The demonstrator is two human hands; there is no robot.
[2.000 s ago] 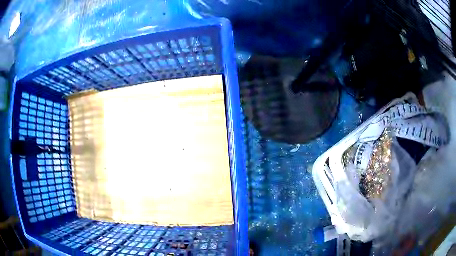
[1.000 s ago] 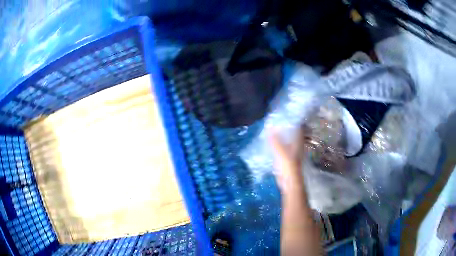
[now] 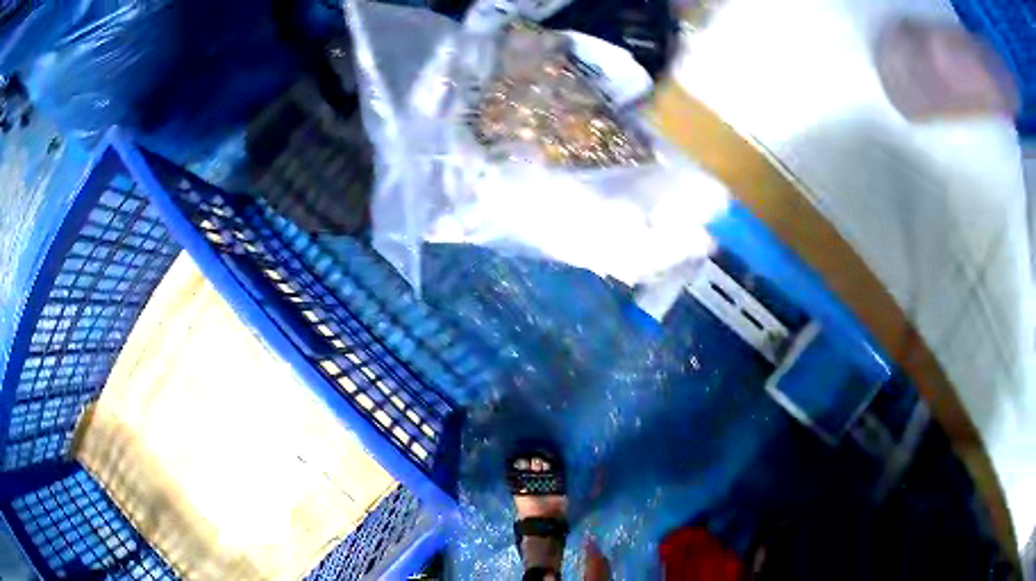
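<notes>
A clear plastic bag [image 3: 398, 148] hangs open at the table's end, at the top middle. Many small copper-gold pieces [image 3: 557, 114] lie inside the bagging, beside a whitish strip. The lower part of the bagging [image 3: 545, 216] is bright white and crumpled. Neither of my hands can be made out. A blurred pinkish shape [image 3: 943, 68], perhaps a packet, lies on the white tabletop at the upper right.
A blue lattice crate [image 3: 284, 329] with a cardboard-lined bottom stands at the left on the blue floor. The table's curved wooden edge [image 3: 841, 227] runs down the right. A sandalled foot [image 3: 536, 499] and a red thing [image 3: 699, 556] are at the bottom. Something blue shows at the top right corner.
The view has swung right, so the crate and bag sit further left and the tabletop shows. The hand seen at the bag one second ago is gone from view.
</notes>
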